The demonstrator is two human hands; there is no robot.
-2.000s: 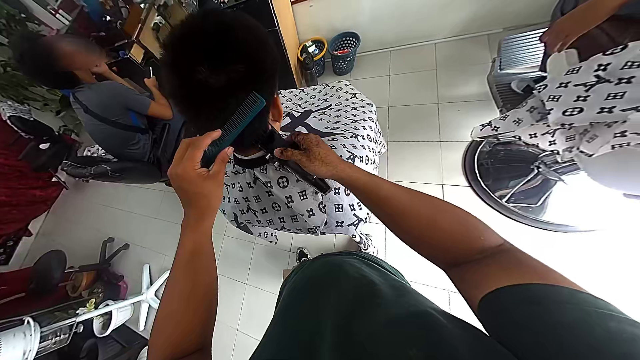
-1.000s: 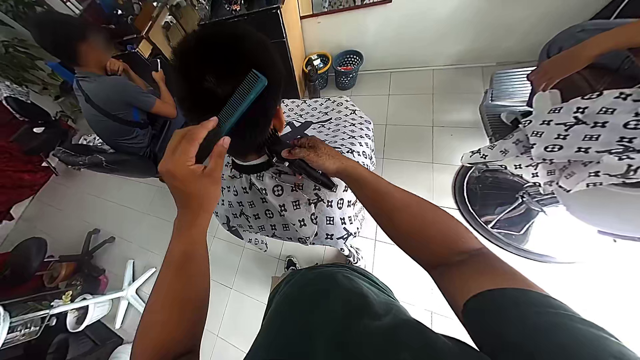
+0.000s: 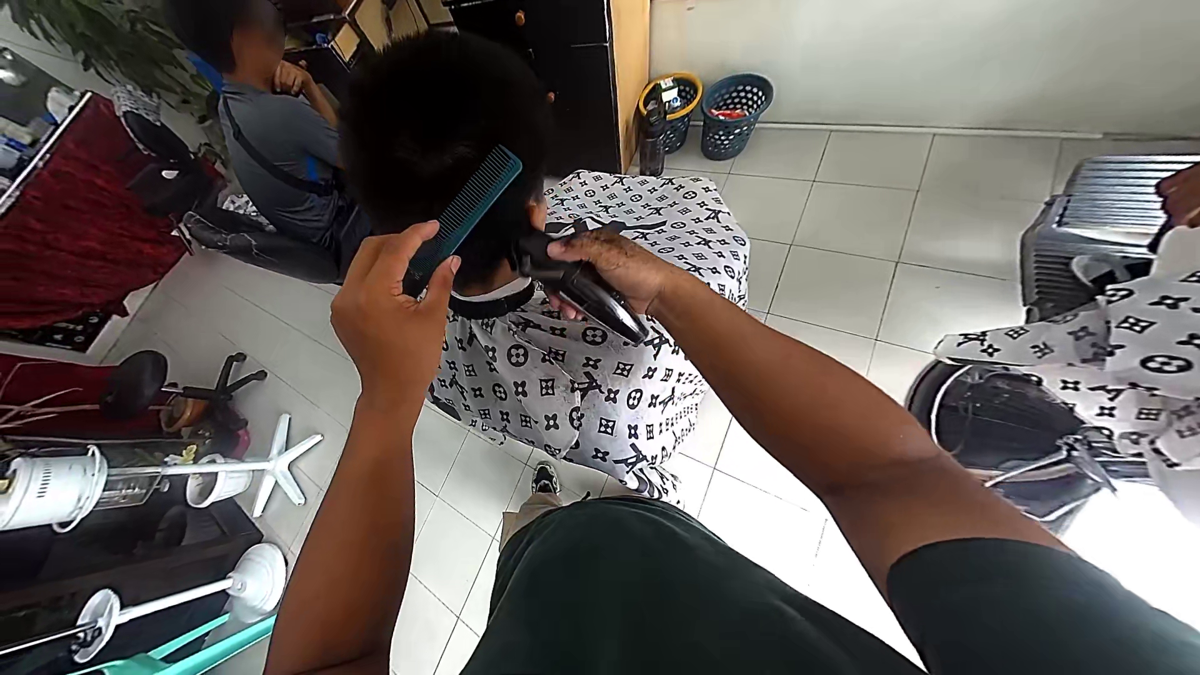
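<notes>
My left hand (image 3: pixel 394 309) pinches a teal hair comb (image 3: pixel 478 197) between thumb and fingers, its teeth side facing up and left over the back of the person's dark-haired head (image 3: pixel 436 131). My right hand (image 3: pixel 614 267) grips black hair clippers (image 3: pixel 586 295), whose blade end points to the hair behind the right ear; whether it touches is hidden. A white barber cape (image 3: pixel 600 394) with a black pattern covers the person's shoulders and body, with a black neckband (image 3: pixel 492 305) around the neck.
Two plastic baskets (image 3: pixel 736 117) and a dark bottle (image 3: pixel 652 141) stand by the wall beside a black cabinet (image 3: pixel 581 103). Another person (image 3: pixel 281 141) sits at the left. A second caped person (image 3: pixel 1139 347) is at the right, near a chair base. White stands (image 3: pixel 281 464) stand lower left.
</notes>
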